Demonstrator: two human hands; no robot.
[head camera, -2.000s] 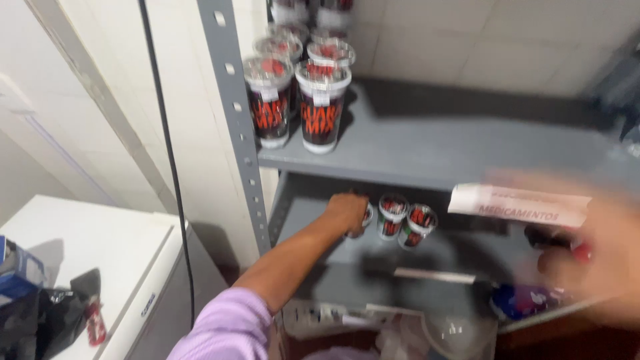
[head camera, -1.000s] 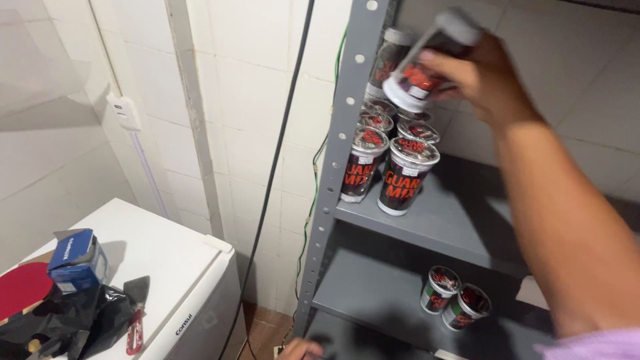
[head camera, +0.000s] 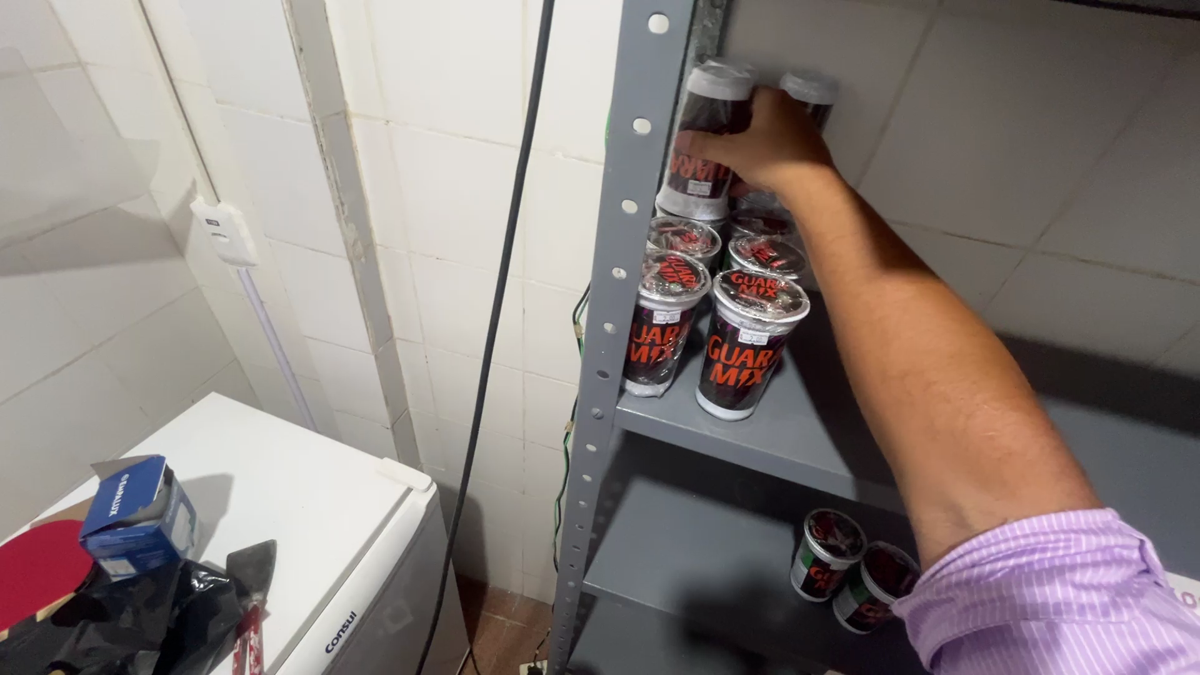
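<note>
My right hand (head camera: 764, 145), at the end of an arm in a striped lilac sleeve, grips an upside-down Guara Mix cup (head camera: 703, 141) above the rear cups on the upper grey shelf. Another inverted cup (head camera: 811, 94) stands behind the hand. In front are sealed upright cups, among them a front-left cup (head camera: 661, 328) and a front-right cup (head camera: 755, 347) with orange lettering. Two smaller cups, one at the left (head camera: 827, 555) and one at the right (head camera: 874, 586), stand on the lower shelf. My left hand is out of view.
A perforated grey shelf post (head camera: 619, 272) rises left of the cups, with a black cable (head camera: 506, 253) hanging beside it. At lower left, a white Consul appliance (head camera: 347, 525) carries a blue box (head camera: 141, 516), a red paddle (head camera: 42, 572), black plastic (head camera: 112, 619) and a scraper (head camera: 251, 581).
The cup in my right hand has moved from in front of the stack to the back of the upper shelf. My left hand, at the bottom edge a second ago, has left the view.
</note>
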